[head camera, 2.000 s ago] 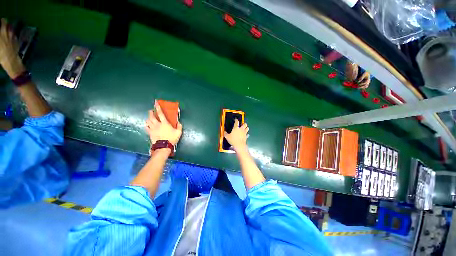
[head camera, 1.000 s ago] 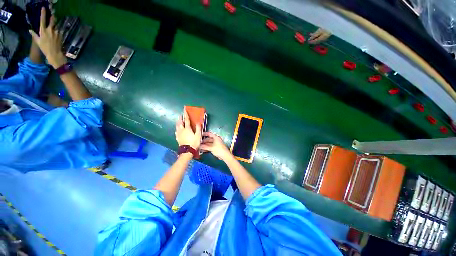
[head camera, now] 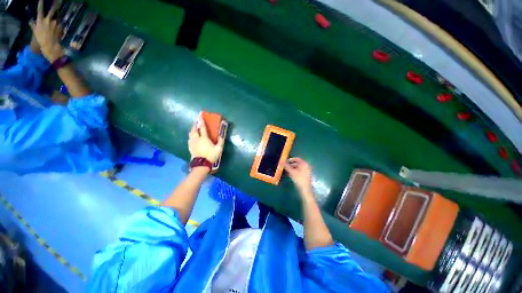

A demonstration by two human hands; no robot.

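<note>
My left hand (head camera: 205, 145) is on an orange fixture box (head camera: 212, 124) on the green bench, its fingers over the top. A pale-edged strip shows along the box's right side. To its right lies a second orange fixture (head camera: 257, 171) with a black phone or screen assembly (head camera: 273, 154) in its opening. My right hand (head camera: 300, 171) is at that fixture's right edge, fingers bent together and slightly blurred. Whether it holds something small cannot be told.
Two orange fixture boxes (head camera: 439, 230) stand at the right, beside a filled parts tray (head camera: 478, 254). A phone mid-frame (head camera: 126, 56) lies at the upper left near another worker's hand (head camera: 47, 31). Red pieces (head camera: 381, 56) line the conveyor. A grey bar (head camera: 458, 186) juts in at right.
My right hand has moved from beside the left box, across to the right side of the black-screen fixture. My left hand has stayed on its box. The camera view has shifted.
</note>
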